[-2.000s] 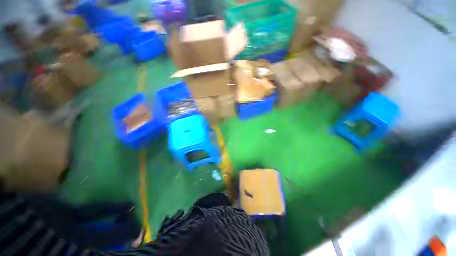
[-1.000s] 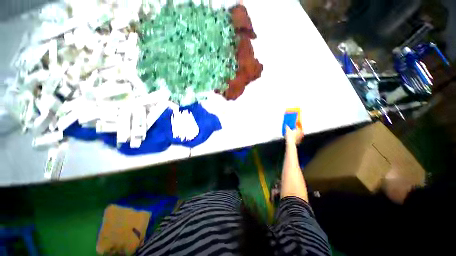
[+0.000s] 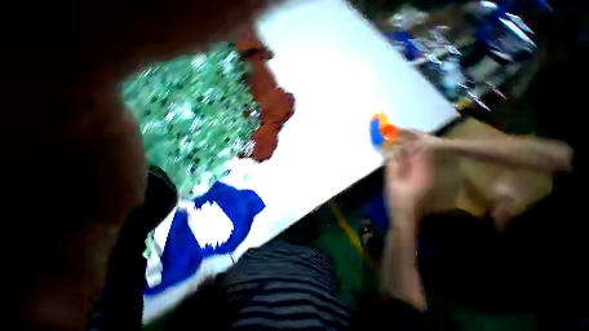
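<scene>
My right hand (image 3: 411, 168) is blurred at the table's front edge, just below a small blue and orange object, perhaps a tape dispenser (image 3: 378, 130). Another person's forearm (image 3: 497, 152) reaches in from the right and overlaps my hand there; whose fingers touch the object is unclear. A large, dark, blurred shape fills the left side close to the camera, probably my left hand (image 3: 71, 155) and arm; its fingers cannot be made out. It hides part of the pile of greenish bottles (image 3: 194, 110). White leaflets (image 3: 213, 225) lie on a blue cloth (image 3: 242, 207).
A red-brown cloth (image 3: 274, 110) edges the bottle pile on the white table (image 3: 329, 84). A brown cardboard box (image 3: 478, 174) stands beyond the table's right end, with another person's hand (image 3: 507, 202) on it. Metal and blue equipment (image 3: 445, 52) is at the upper right.
The dark shape has come in at the left, covering the carton heap. The other person's forearm has reached in to my right hand. The view has turned and blurred.
</scene>
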